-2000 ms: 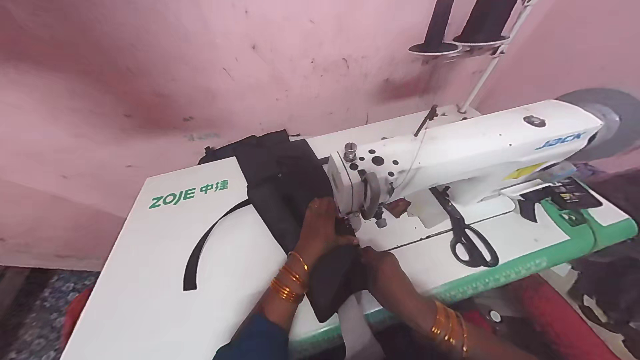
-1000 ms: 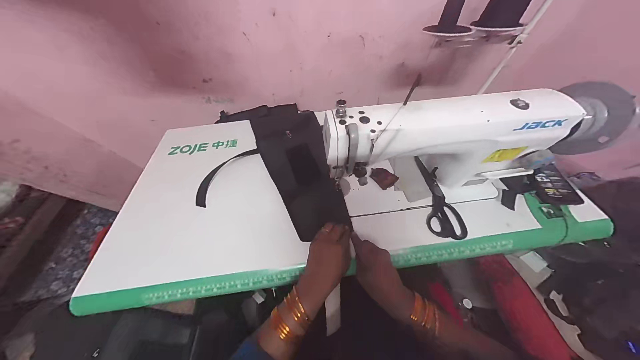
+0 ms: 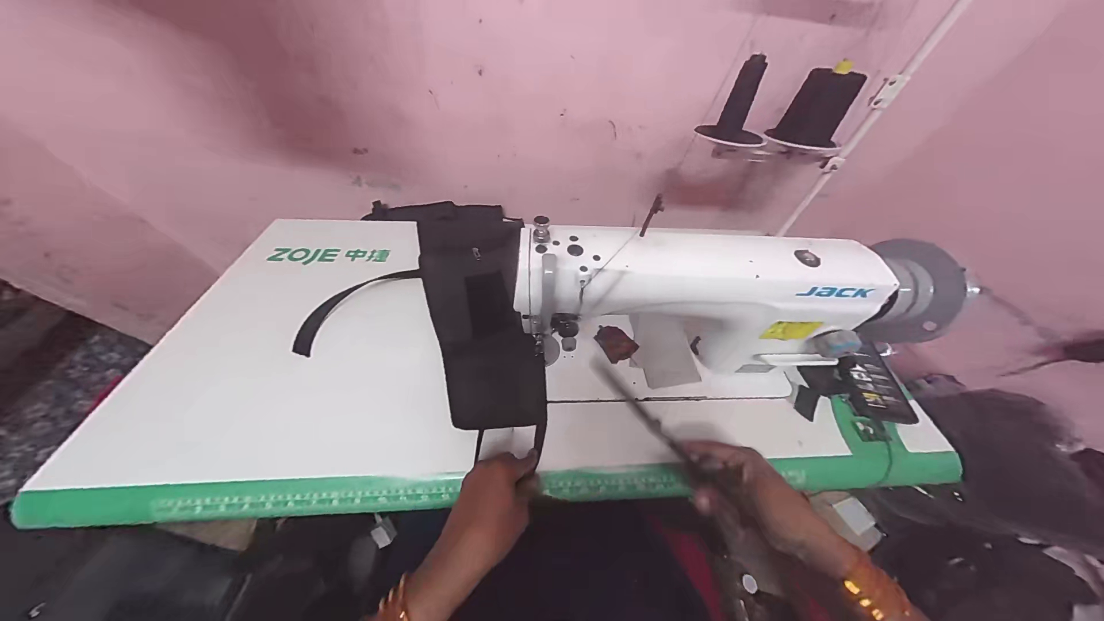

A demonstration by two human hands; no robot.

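A black fabric piece [image 3: 496, 371] lies on the white sewing table, along the left side of the needle head of a white Jack sewing machine [image 3: 690, 276]. A narrow black strap [image 3: 332, 310] curves out from it to the left. At the table's front edge my left hand [image 3: 498, 496] grips narrow black strips and a pale strip at the fabric's lower end. My right hand [image 3: 733, 487], to the right and blurred, holds black-handled scissors [image 3: 664, 431], their blades pointing up and left toward the machine bed.
Two black thread cones [image 3: 815, 108] stand on a holder by the pink wall. The handwheel [image 3: 927, 289] is at the machine's right end. A dark phone-like object [image 3: 875, 388] and a small reddish-brown scrap [image 3: 616, 343] lie on the table. A green ruler edge [image 3: 302, 503] borders the front.
My right hand has left the fabric and taken up the scissors, which lay on the machine bed in both earlier frames. The fabric's lower end has come toward the table's front edge since the first frame.
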